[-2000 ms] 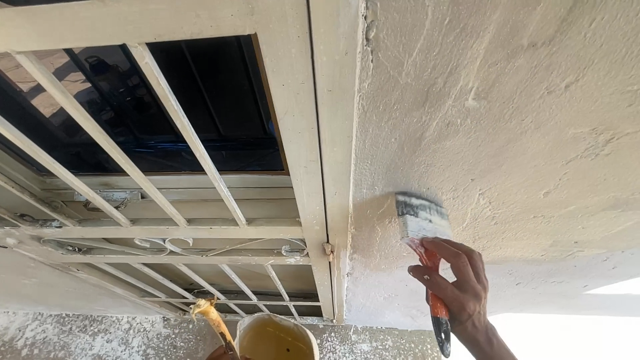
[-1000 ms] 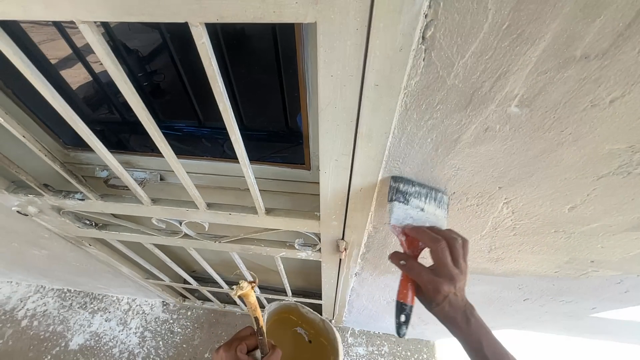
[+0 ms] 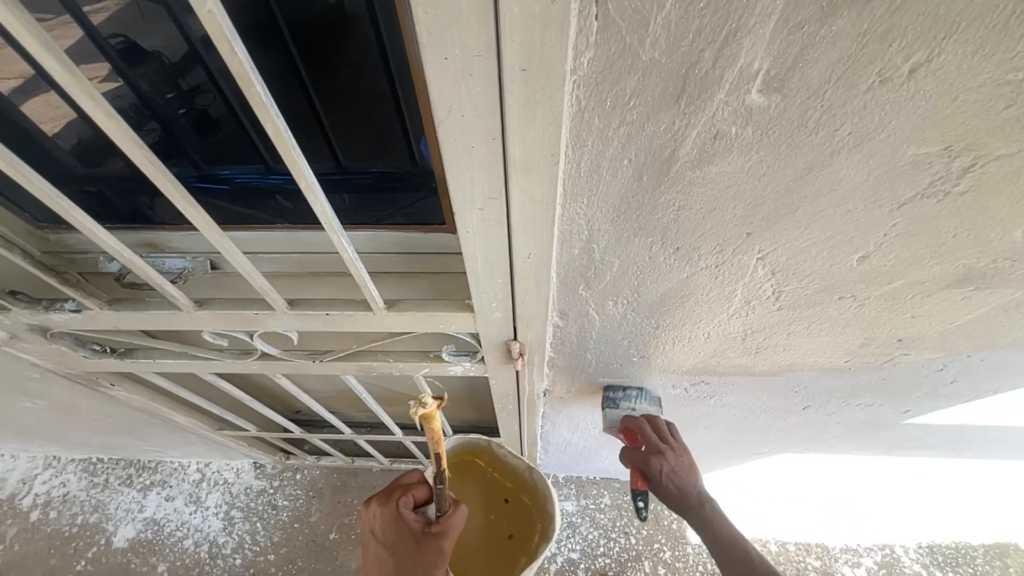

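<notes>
My right hand (image 3: 664, 464) grips the red and black handle of a wide paintbrush (image 3: 632, 400), its bristles against the plastered wall (image 3: 760, 264) low down, beside the door frame. At the bottom centre my left hand (image 3: 412, 516) is closed around a wooden stick (image 3: 436, 456) with a frayed, pale upper end. Just right of that hand is a bucket (image 3: 552, 504) with yellowish liquid in it and a few dark specks; whether the hand also holds its rim cannot be told.
A cream metal grille door (image 3: 472, 160) with bars and scrollwork stands at the left, dark glass (image 3: 344, 104) behind it. A hinge (image 3: 516, 352) sits on its frame beside the wall. White spatters cover the floor (image 3: 184, 512). Bright light falls at the lower right.
The brush in my right hand has moved down the wall, from the beige part to the whiter band near the floor. My left hand and the stick have come further into view.
</notes>
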